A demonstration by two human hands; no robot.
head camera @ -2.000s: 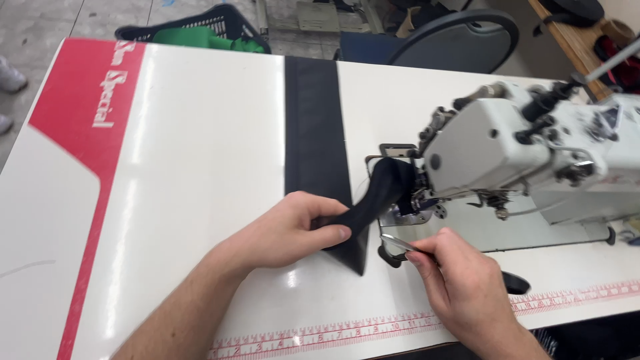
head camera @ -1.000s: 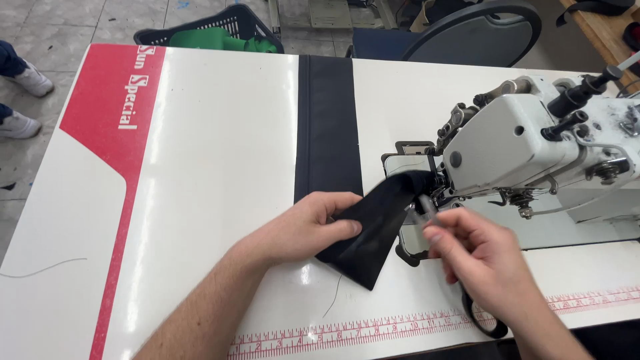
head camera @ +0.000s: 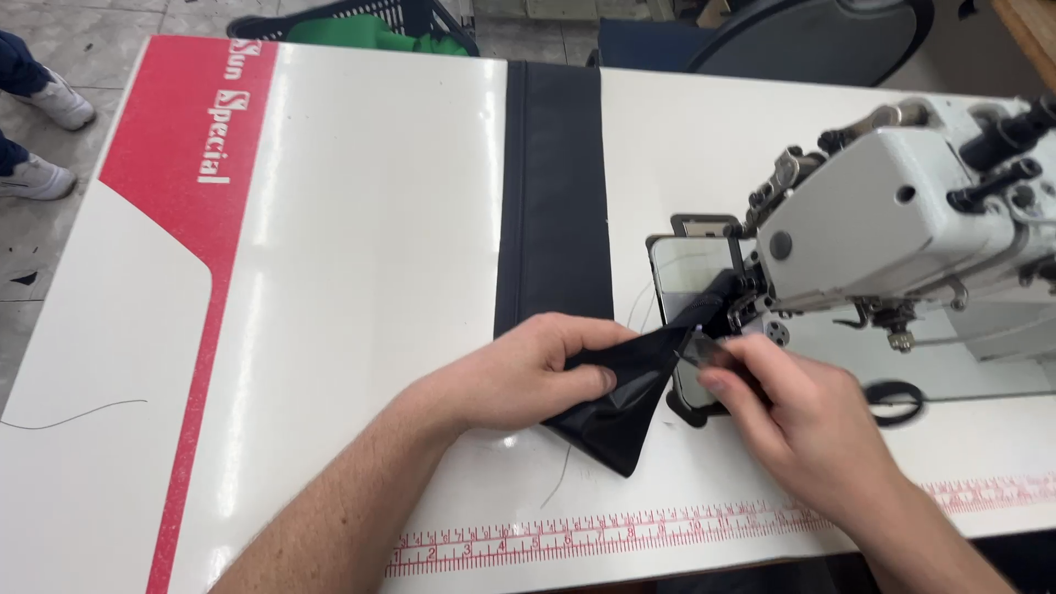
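Note:
My left hand [head camera: 536, 371] pinches a piece of dark, smooth fabric [head camera: 619, 412] between thumb and fingers. The fabric's far end runs under the presser foot area of a white industrial sewing machine [head camera: 883, 223], and its near corner hangs over the table. In my right hand [head camera: 784, 404] is a small metal tool [head camera: 701, 351], perhaps a blade or thread snips, with its tip against the fabric's edge; its full shape is hidden by my fingers. A long dark strip [head camera: 557, 190] lies flat on the table behind my left hand.
A printed red measuring scale [head camera: 569, 540] runs along the front of the white table [head camera: 379, 247]. A black ring-shaped handle [head camera: 895, 403] lies right of my right hand. Loose threads lie about. Beyond are a basket [head camera: 450, 25] with green cloth, a chair [head camera: 813, 41] and a person's shoes [head camera: 62, 99].
My left hand holds the fabric throughout. Compared with one second ago, the tool in my right hand now meets the fabric's edge, and the fabric is more folded and creased.

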